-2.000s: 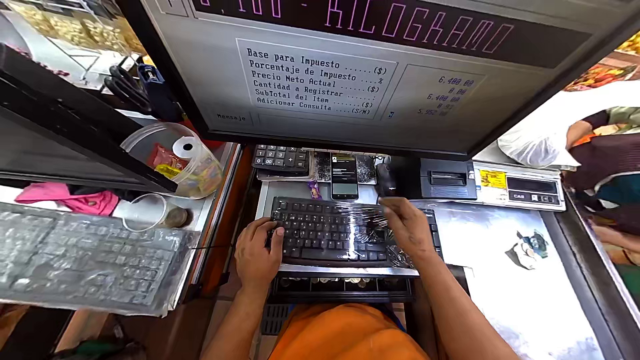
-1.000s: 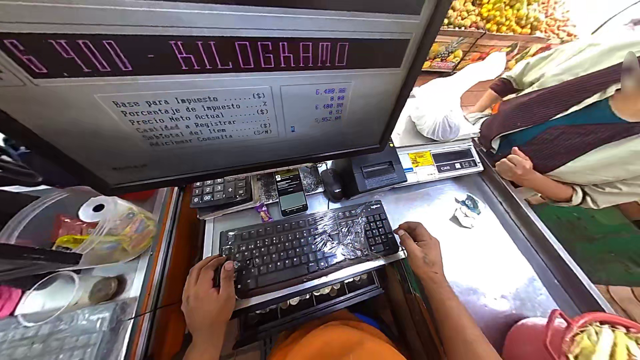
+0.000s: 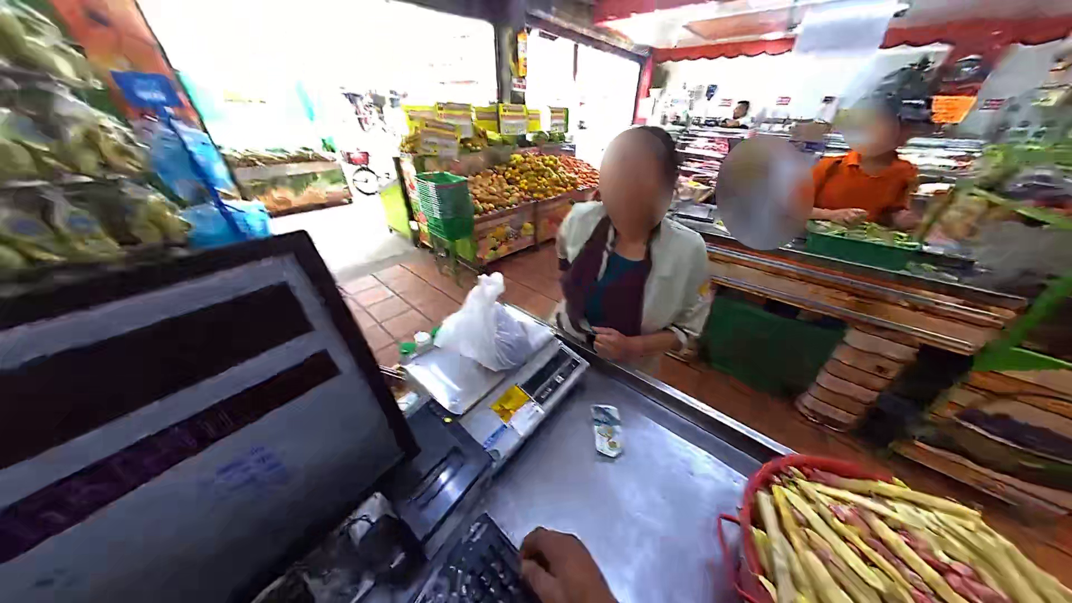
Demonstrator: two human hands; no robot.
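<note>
My right hand rests at the right end of a black computer keyboard, at the bottom middle of the view; its fingers are curled and partly hidden, so their hold cannot be made out. My left hand is outside the view. Left of the keyboard stands a large monitor. Beyond the keyboard, a white plastic bag sits on the pan of a counter scale. A small crumpled packet or paper lies on the metal counter.
A red basket full of long bean pods stands at the counter's right. Across the counter stands a person. Farther back are a fruit display, stacked green baskets and a person in orange behind another counter.
The view has swung up and right, away from the keyboard toward the shop. My left hand has left the view. My right hand remains by the keyboard's right end, as one second ago.
</note>
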